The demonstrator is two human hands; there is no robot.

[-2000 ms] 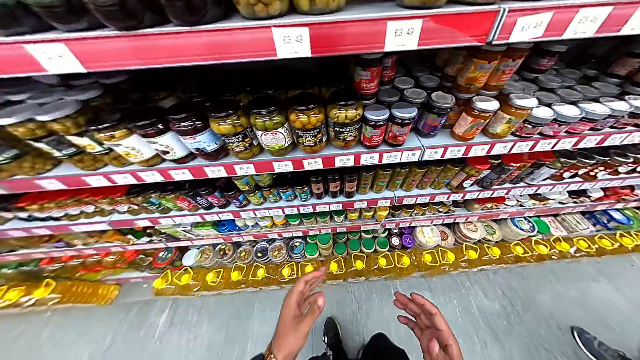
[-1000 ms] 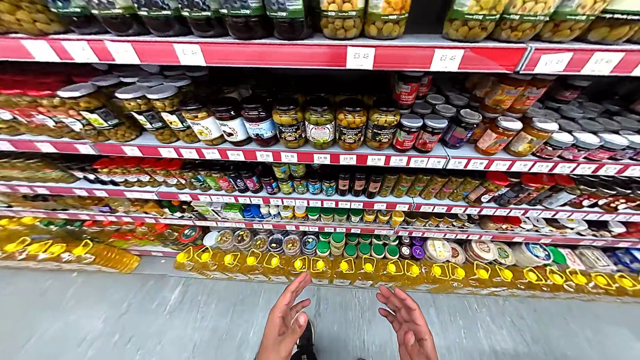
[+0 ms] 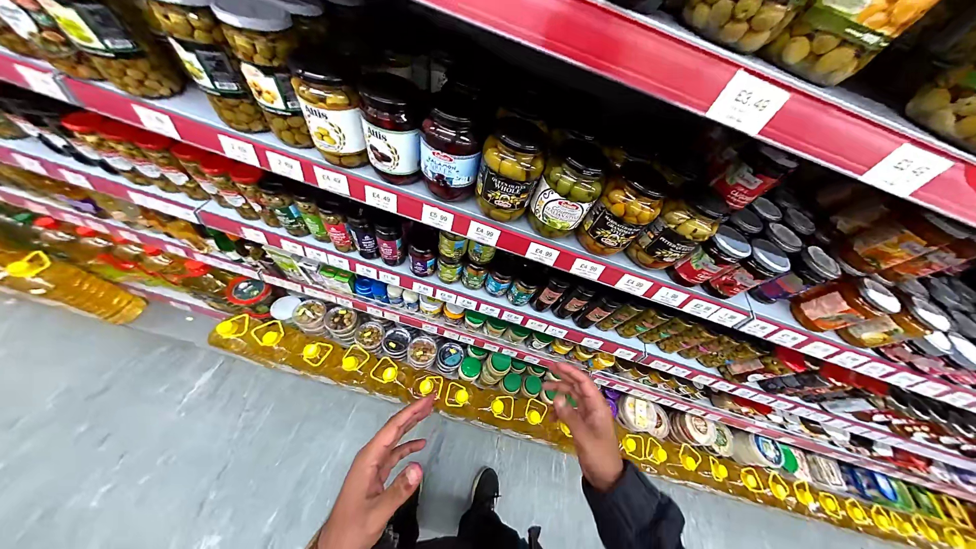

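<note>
My left hand (image 3: 377, 476) is at the lower middle, raised over the grey floor, its fingers apart and holding nothing. To its right, my right hand (image 3: 587, 423) is also empty, with bent, spread fingers that overlap the view of the bottles and green-lidded jars. Both hands are nearest in view to a row of oil bottles (image 3: 499, 409) with yellow caps and handles along the shelf's foot. Farther up stand olive jars, among them a jar of green olives (image 3: 565, 191) and a jar of dark olives (image 3: 450, 152). Neither hand visibly touches any of them.
Shelves with a red-edged rail (image 3: 625, 57) and price tags run diagonally across the view. Round tubs (image 3: 694, 428) and red-lidded jars (image 3: 160, 156) fill lower levels. More oil bottles (image 3: 72, 286) lie at the left. My shoe (image 3: 485, 486) is on the grey floor (image 3: 152, 427).
The view has tilted and turned, so the shelves now slant down to the right. Both hands stay raised and empty. The other shoe seen at the far right two seconds ago is out of view.
</note>
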